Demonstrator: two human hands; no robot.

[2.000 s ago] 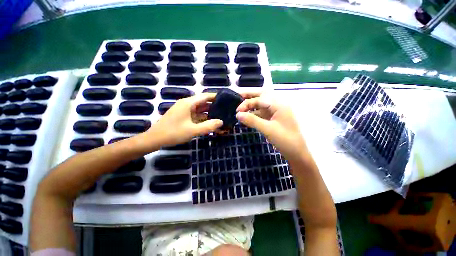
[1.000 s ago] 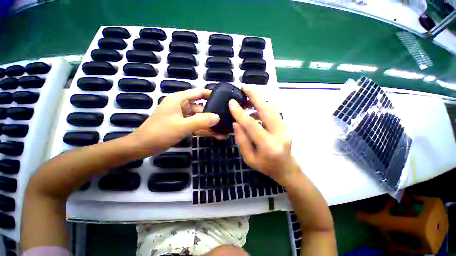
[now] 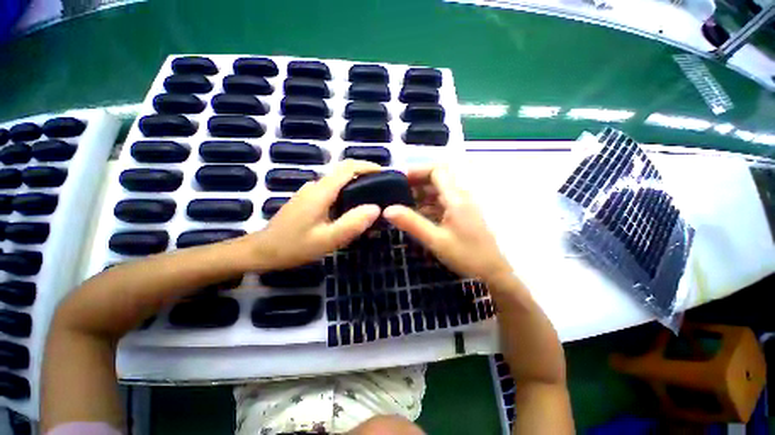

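A black rounded housing [image 3: 380, 190] is held tilted above the right part of the white foam tray [image 3: 229, 333]. My left hand [image 3: 316, 214] grips its left side, with the thumb on its lower edge. My right hand [image 3: 450, 223] holds its right side, thumb close to the left thumb. The right fingers behind the housing are partly hidden. Below the hands a pad sheet with small black rectangles [image 3: 408, 297] lies on the tray's lower right. Rows of black housings [image 3: 225, 177] stand in the tray.
A second foam tray with housings [image 3: 85, 195] is at the left edge. A shiny bag of pad sheets [image 3: 633, 221] lies on the white surface at right. A pale grid sheet [image 3: 704, 83] lies on the green surface [image 3: 340, 34] beyond. An orange stool [image 3: 701, 374] is low at right.
The housing has turned from upright to lying more sideways. My right fingers have moved off its front face to its right side and lower edge.
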